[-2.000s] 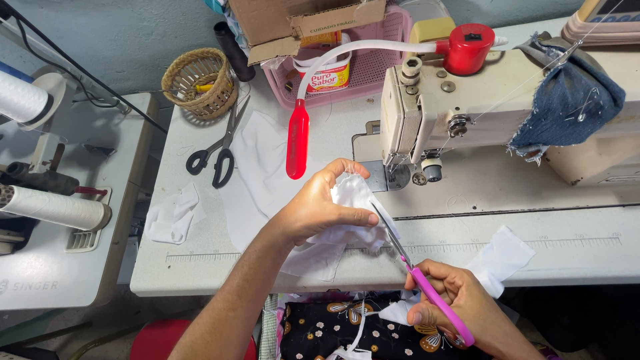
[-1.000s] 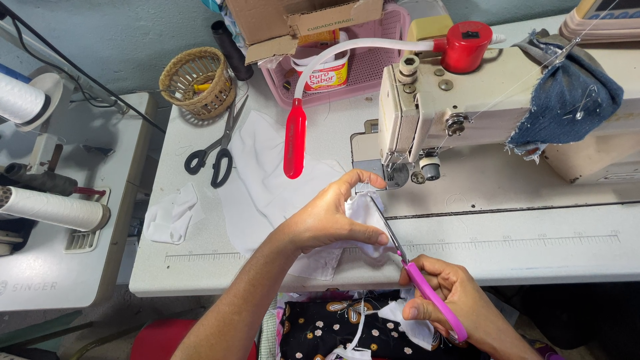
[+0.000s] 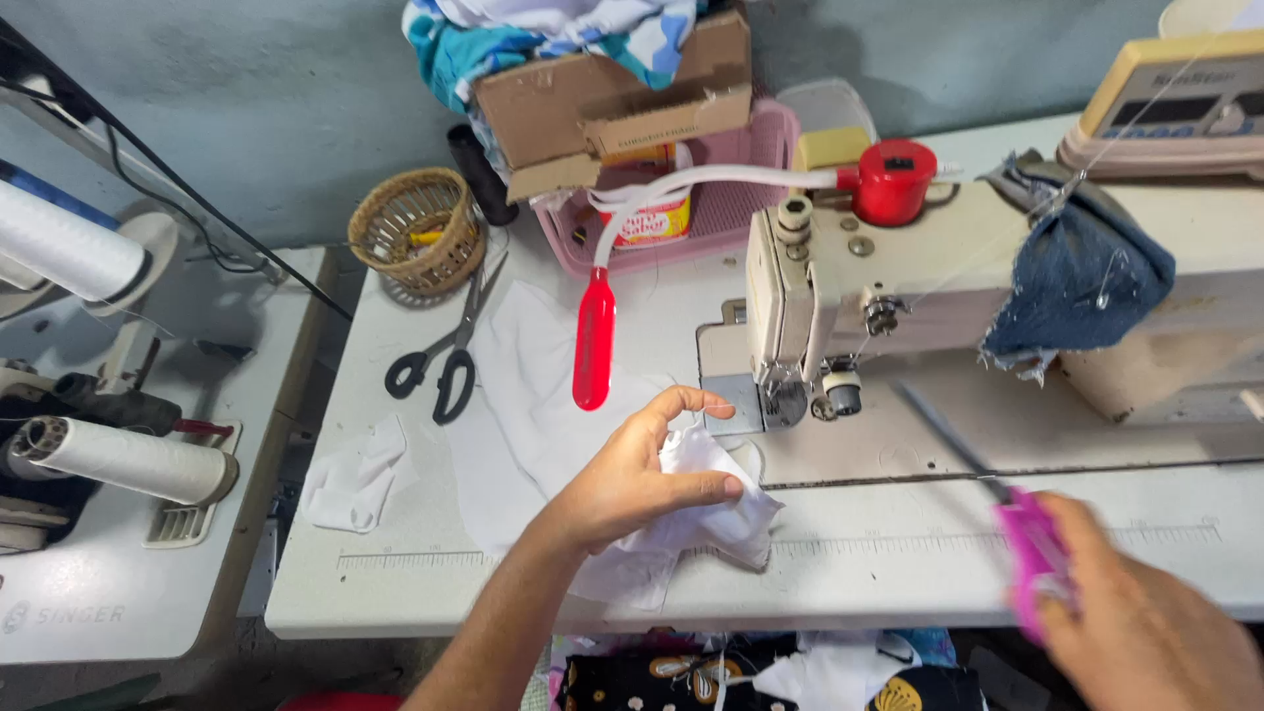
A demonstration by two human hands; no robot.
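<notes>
My left hand (image 3: 647,469) holds a small piece of white fabric (image 3: 706,474) between thumb and fingers, left of the sewing machine's presser foot (image 3: 785,400). A thread runs near its raised index finger. My right hand (image 3: 1126,602), blurred, grips pink-handled scissors (image 3: 1037,563) over the table's front right, apart from the fabric. Their blades look closed and point up and left. Larger white fabric (image 3: 528,395) lies flat left of my left hand, and a smaller white scrap (image 3: 357,479) lies farther left.
Black-handled scissors (image 3: 456,355) lie beside a wicker basket (image 3: 420,232). A red-handled flexible lamp (image 3: 592,341) arches over the table from the machine head. Behind are a pink plastic basket (image 3: 568,247) and a cardboard box (image 3: 553,109). Denim (image 3: 1096,267) drapes the machine. Patterned black fabric (image 3: 622,681) hangs below the table's front edge.
My right hand has moved right with the pink scissors, away from the white fabric where the blades were. My left hand still holds the fabric. The white piece near my right hand has left the tabletop.
</notes>
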